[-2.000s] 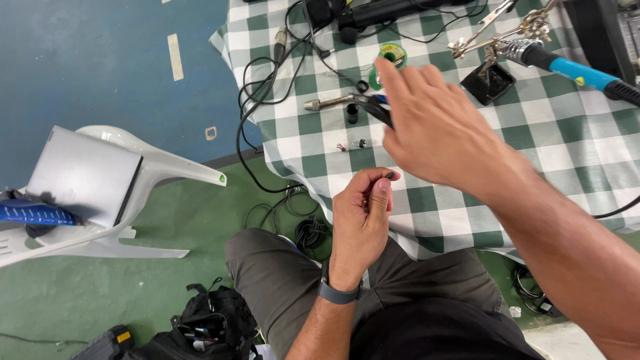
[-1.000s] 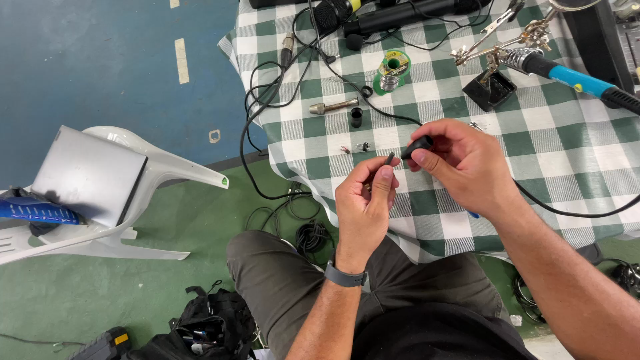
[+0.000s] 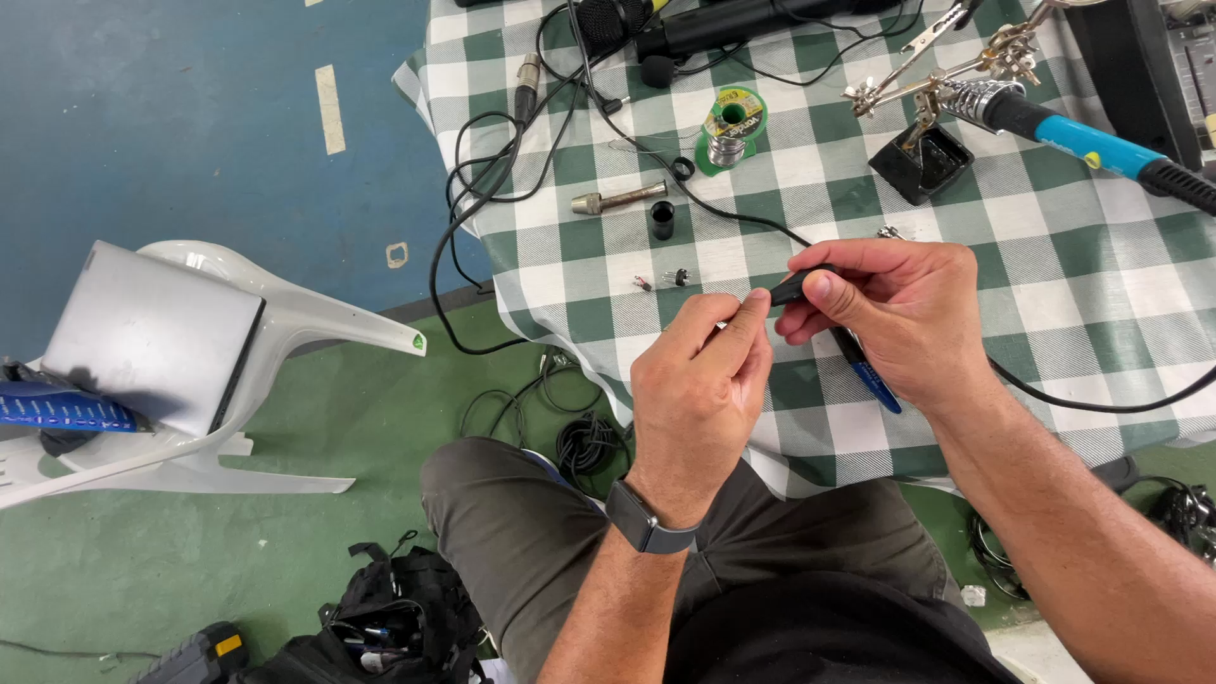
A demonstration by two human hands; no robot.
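Observation:
My left hand (image 3: pixel 708 380) pinches one end of a small black plastic part (image 3: pixel 790 288), perhaps a connector boot. My right hand (image 3: pixel 879 309) grips its other end, with the thumb on top. Beneath the right hand lies a tool with a blue-and-black handle (image 3: pixel 872 382), its head mostly hidden. Left of the hands on the checked cloth are small connector pieces (image 3: pixel 677 277), a black sleeve (image 3: pixel 662 219), a black ring (image 3: pixel 682 169) and a metal connector barrel (image 3: pixel 617 198). A black cable (image 3: pixel 750 218) runs toward the right hand.
A green solder spool (image 3: pixel 731 128), a microphone (image 3: pixel 608 21), a helping-hands stand (image 3: pixel 920 163) and a blue soldering iron (image 3: pixel 1092 144) occupy the table's far side. A white plastic chair (image 3: pixel 313 318) bearing a laptop (image 3: pixel 157 332) stands left. A black backpack (image 3: pixel 380 608) lies on the floor.
My right hand has come down from near the solder spool to meet my left hand. The dark-handled tool it held two seconds ago now lies on the cloth.

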